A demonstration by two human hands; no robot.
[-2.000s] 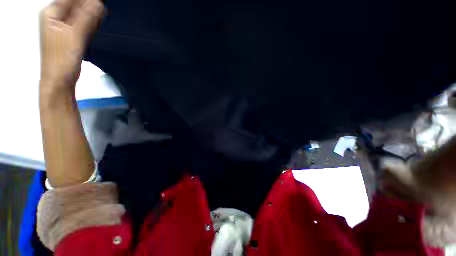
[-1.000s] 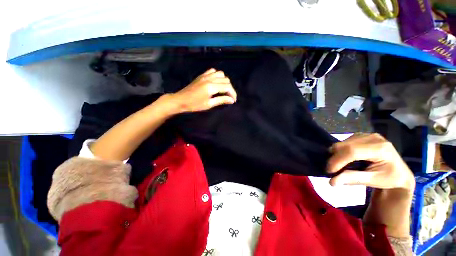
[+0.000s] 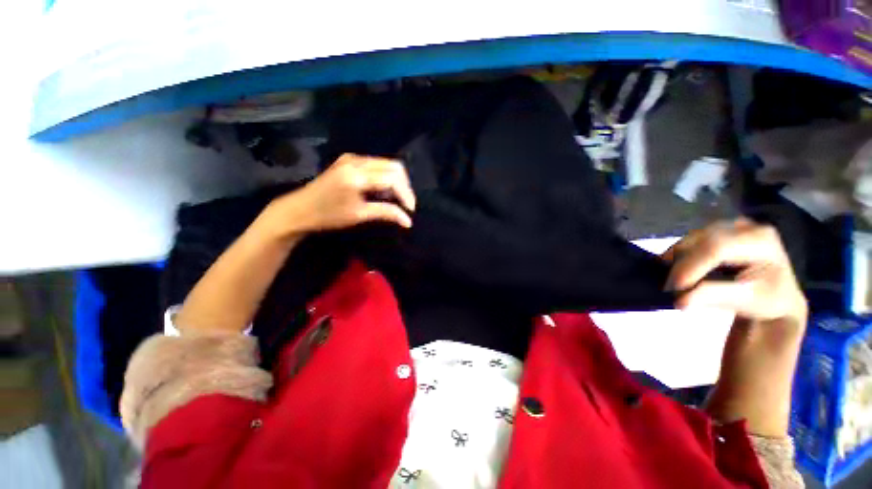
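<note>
A black garment [image 3: 535,191] lies over my lap and hangs in front of me below the table edge. My left hand [image 3: 359,196] is on its upper left part with the fingers curled onto the cloth. My right hand [image 3: 736,272] pinches the garment's right end and holds it stretched out to the right. The right hand is slightly blurred. The cloth between the hands is pulled fairly taut. The fingertips of my left hand are partly hidden in the dark cloth.
The white table with a blue edge [image 3: 459,59] curves across the top. A purple box [image 3: 837,27] sits at its right end. Blue crates stand at left [image 3: 93,344] and lower right [image 3: 824,396]. A white board [image 3: 655,346] is near my lap. Pale scraps [image 3: 701,179] lie on the floor.
Since one second ago, my left hand has moved a little left and down, and my right hand slightly right with the cloth end. The view has shifted, so the yellow-handled shears are out of view.
</note>
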